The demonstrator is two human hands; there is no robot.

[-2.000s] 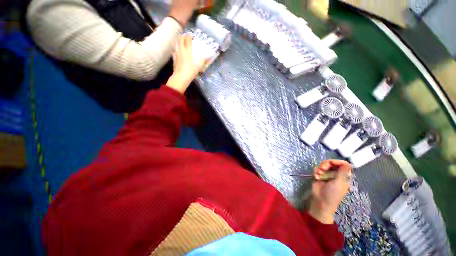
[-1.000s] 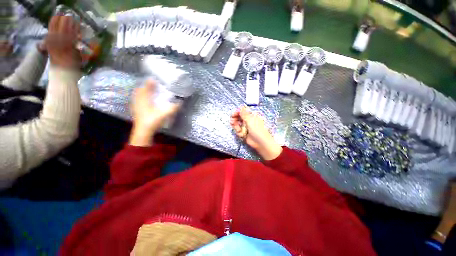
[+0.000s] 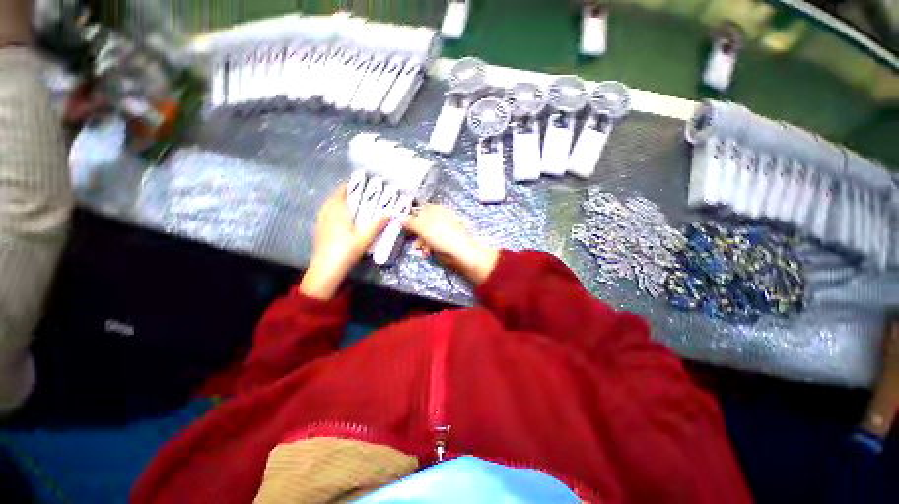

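A short row of white handheld fans (image 3: 386, 177) stands side by side on the silvery bench covering (image 3: 296, 172), just ahead of my hands. My left hand (image 3: 340, 236) grips the row from its left near side. My right hand (image 3: 446, 236) is at the row's right near end, fingertips at the handle of the nearest fan; whether it holds something is blurred. Several single fans (image 3: 490, 148) lie flat beyond, grilles away from me. A heap of small pale parts (image 3: 626, 241) and a heap of small dark and blue parts (image 3: 739, 271) lie to the right.
Long rows of stacked fans stand at the back left (image 3: 315, 74) and at the right (image 3: 789, 187). A green conveyor belt (image 3: 651, 49) carrying spaced fans runs beyond the bench. A neighbour's pale sleeve (image 3: 30, 197) is at far left; another person's arm (image 3: 880, 394) is at far right.
The view has swung round from tilted to nearly level. The short row of fans is now close in front of me. My right hand has moved left from near the heaps to meet it.
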